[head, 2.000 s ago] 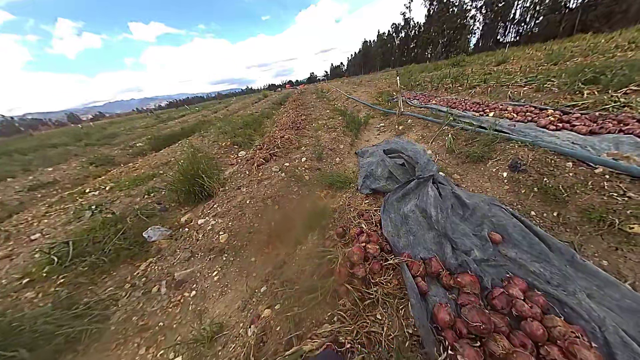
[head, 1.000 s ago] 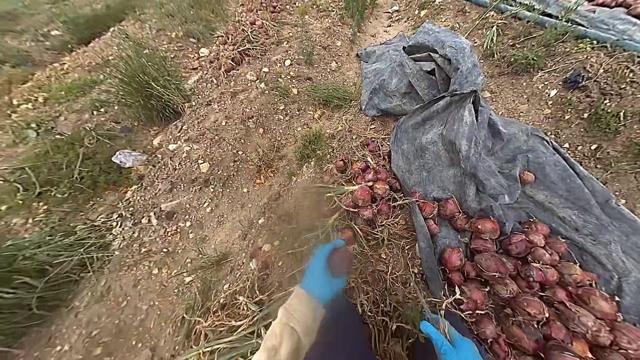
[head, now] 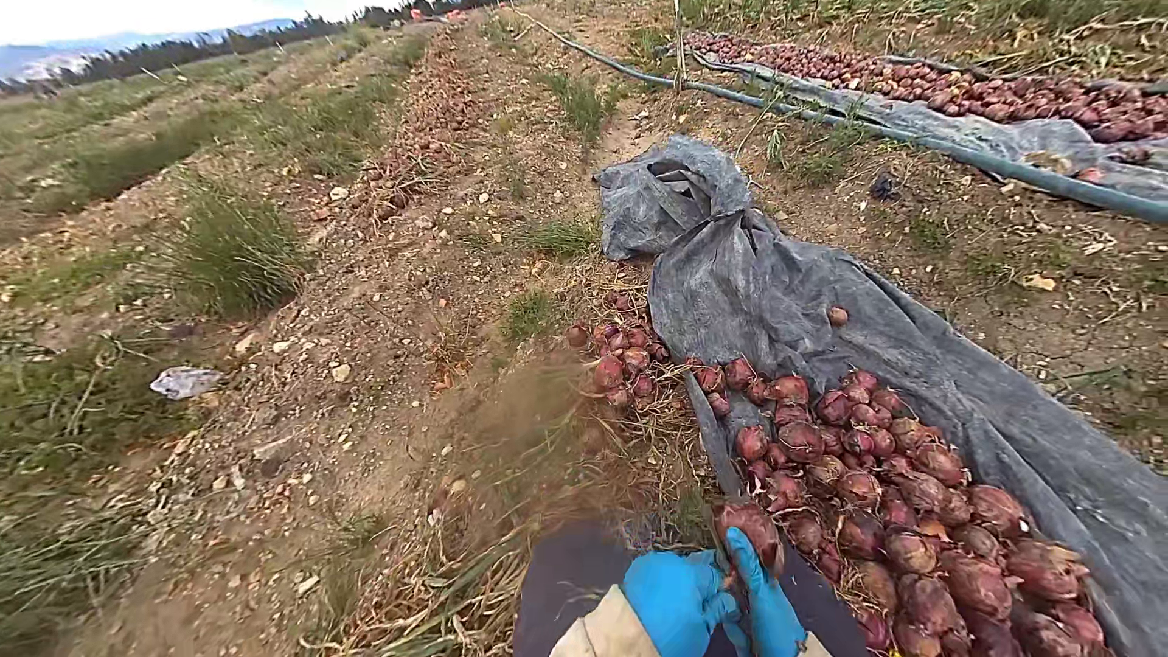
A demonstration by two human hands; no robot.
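Observation:
My left hand (head: 673, 598), in a blue glove with a beige sleeve, has its fingers curled beside the right one; whether it grips a stem or a tool is hidden. Held upright in my right hand (head: 766, 598), also gloved in blue, is a red onion (head: 750, 532), above my dark-clothed legs. Just right of the hands, many red onions (head: 903, 511) lie heaped on a long grey plastic sheet (head: 839, 283). A smaller cluster of onions (head: 620, 365) rests on the soil and dry stalks at the sheet's left edge.
Dry onion tops (head: 447, 593) lie left of my legs. A blue-grey hose (head: 912, 139) runs across the upper right, before another row of onions (head: 958, 91) on sheeting. Grass tufts (head: 239, 251) and a pale crumpled scrap (head: 186, 382) lie on the stony soil to the left.
My two hands, apart one second ago, are now together over my legs. The left hand has drawn back from beside the small onion cluster. The view has tilted.

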